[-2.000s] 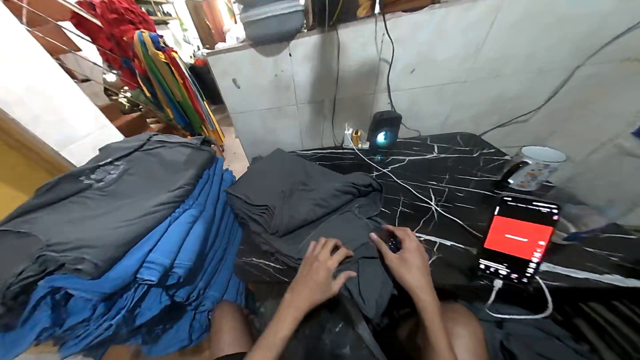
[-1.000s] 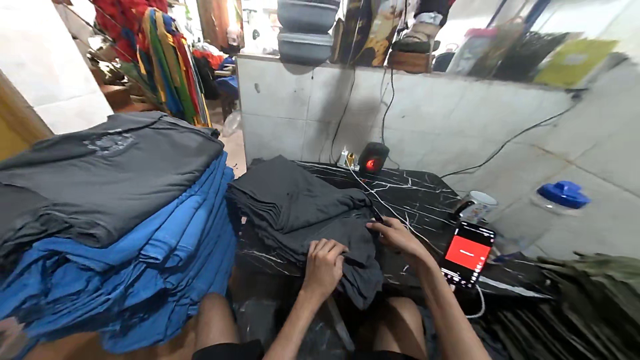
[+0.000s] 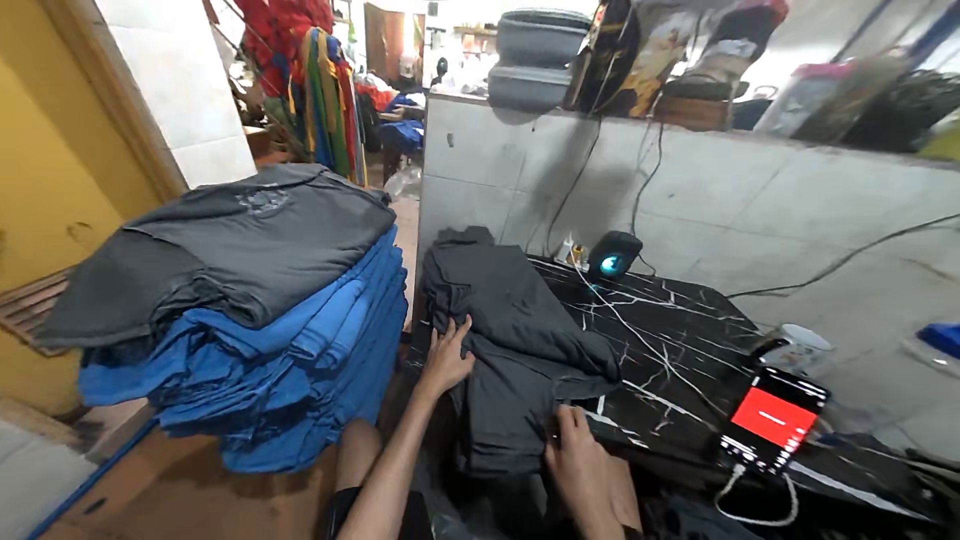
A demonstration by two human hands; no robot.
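Dark grey folded garments (image 3: 517, 300) lie in a pile on the black marble-patterned table (image 3: 675, 315), their near end reaching over its front edge. My left hand (image 3: 448, 358) rests on the left side of the pile with its fingers spread. At the near right corner of the cloth is my right hand (image 3: 576, 450), its fingers curled around a small dark object that is mostly hidden; I cannot tell what it is. To the left stands a tall stack of blue garments (image 3: 300, 375) with a dark grey shirt (image 3: 285, 232) laid over its top.
A smartphone (image 3: 776, 420) with a lit screen and a white cable leans against a mug (image 3: 799, 346) at the right. A small black speaker-like device (image 3: 615, 255) glows by the tiled wall (image 3: 697, 180). Grey containers (image 3: 529, 86) and other items line the ledge above.
My left hand has moved away from my right hand to the left side of the grey pile. My right hand has come down to the near corner of the cloth. The view has shifted left.
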